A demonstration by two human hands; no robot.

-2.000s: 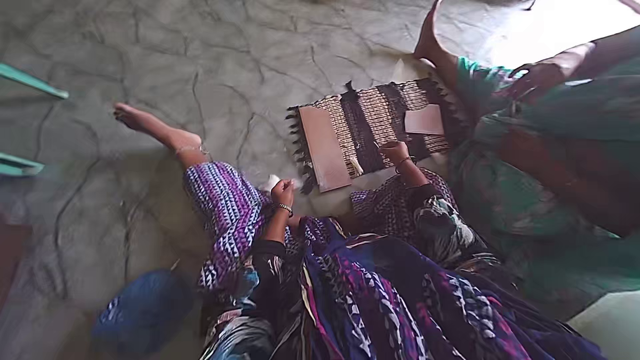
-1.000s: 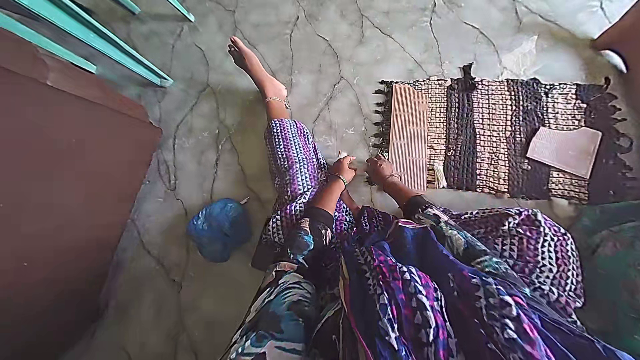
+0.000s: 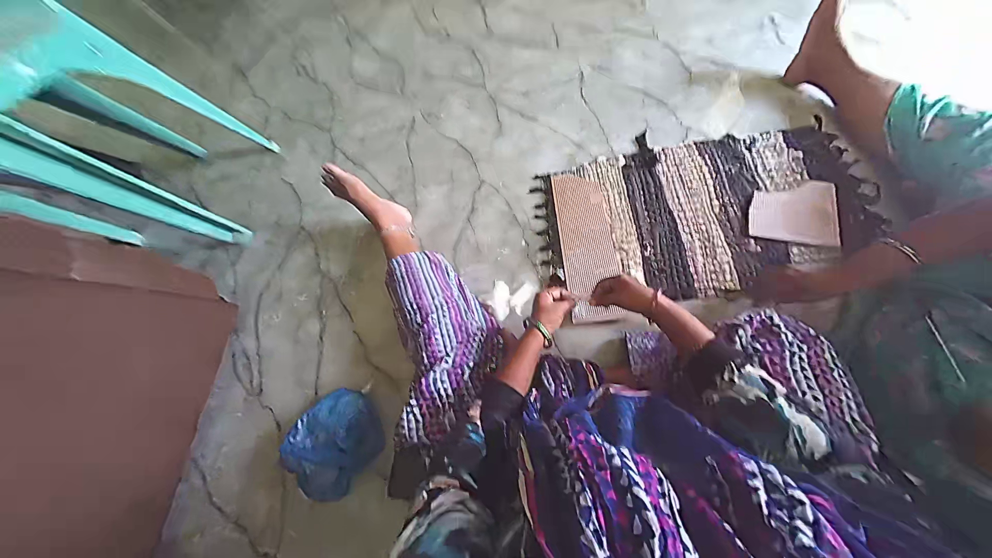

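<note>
My left hand [image 3: 553,308], with bangles at the wrist, has its fingers pinched together beside a small white piece [image 3: 510,297]. Just to its right, my right hand [image 3: 622,294] is pinched too, above the lower end of a ribbed cardboard strip [image 3: 587,232]. Something thin may run between the fingertips, but it is too small to tell. The strip lies on the left end of a striped woven rag mat [image 3: 674,209] with dark fringes. A smaller ribbed cardboard piece [image 3: 796,215] rests near the mat's right end.
Another person sits at the right, one hand [image 3: 783,284] by the mat's lower edge. A blue plastic bag [image 3: 333,443] lies on the marbled floor at the left. Beyond it are a large brown board [image 3: 108,387] and turquoise plastic chair legs [image 3: 155,186].
My hands, over the floor left of the mat a second ago, are now by the cardboard strip's lower end. The other person's hand has come to the mat's lower edge. The view has shifted.
</note>
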